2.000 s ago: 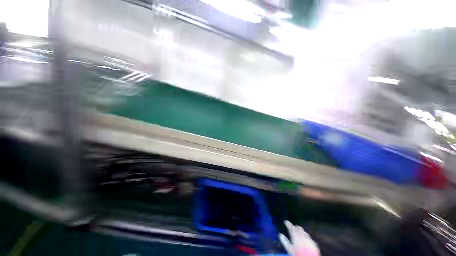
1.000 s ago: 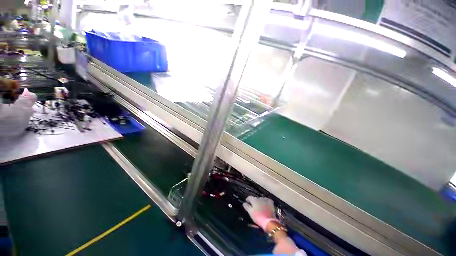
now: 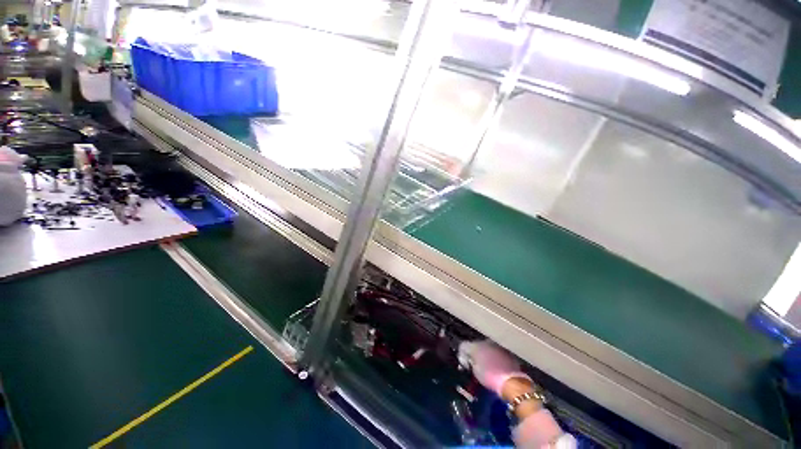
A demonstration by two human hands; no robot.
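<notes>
My right hand [image 3: 492,366], in a pale glove with a gold-coloured band at the wrist, reaches in from the lower right. Its fingertips are at the right end of a tangled heap of dark and red wires [image 3: 397,317] behind the metal rail. The fingers are bent and blurred, and I cannot tell whether they hold anything. Small pale and red pieces lie just below the hand. Part of a blue bin [image 3: 501,423] shows beside the wrist. My left hand is not in view.
An upright metal post [image 3: 358,232] stands left of the heap. A green conveyor [image 3: 562,263] runs behind, with a blue crate [image 3: 206,83] at its far end. A white board [image 3: 83,244] with dark parts and a small blue tray [image 3: 206,207] are at left.
The view has swung left since the blurred earliest frame. Since one second ago, my right hand has moved right and slightly down along the heap, and the background has shifted slightly left.
</notes>
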